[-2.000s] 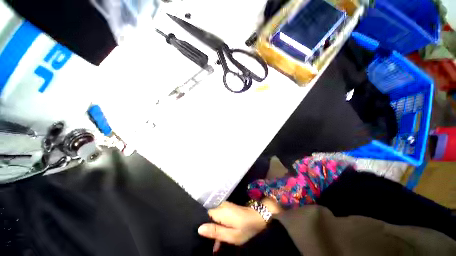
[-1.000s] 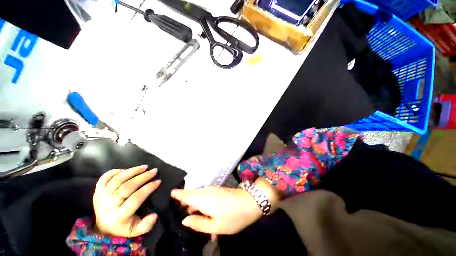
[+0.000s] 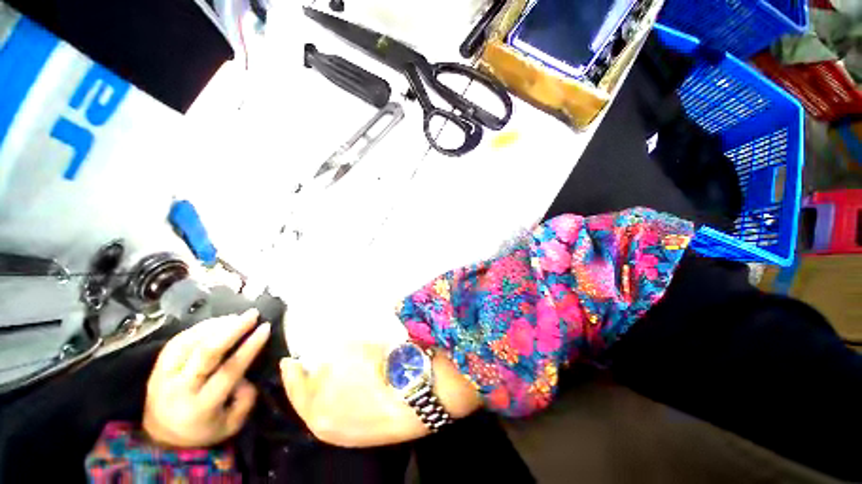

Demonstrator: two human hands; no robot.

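Black fabric (image 3: 269, 416) lies under and below both hands, up to the sewing machine's needle area (image 3: 232, 284) at the left. My left hand (image 3: 203, 378) rests on the fabric just below the presser foot, fingers bent and pointing up-right; whether it grips cloth is hidden. My right hand (image 3: 354, 392), with a watch at the wrist, reaches in from the right, its thumb and fingers around the fabric's edge beside my left fingertips. Its fingers partly merge with the bright table. A blue part (image 3: 192, 232) stands beside the needle area.
Black-handled shears (image 3: 454, 104), silver snips (image 3: 361, 142) and a black-handled tool (image 3: 350, 77) lie on the white table (image 3: 454, 203). A smartphone (image 3: 572, 33) sits in a yellow-brown box (image 3: 543, 80). A blue basket (image 3: 799, 180) with black cloth stands at the right.
My left hand came into view on the fabric and has moved closer to the needle area. My right hand has moved left and up towards it along the fabric.
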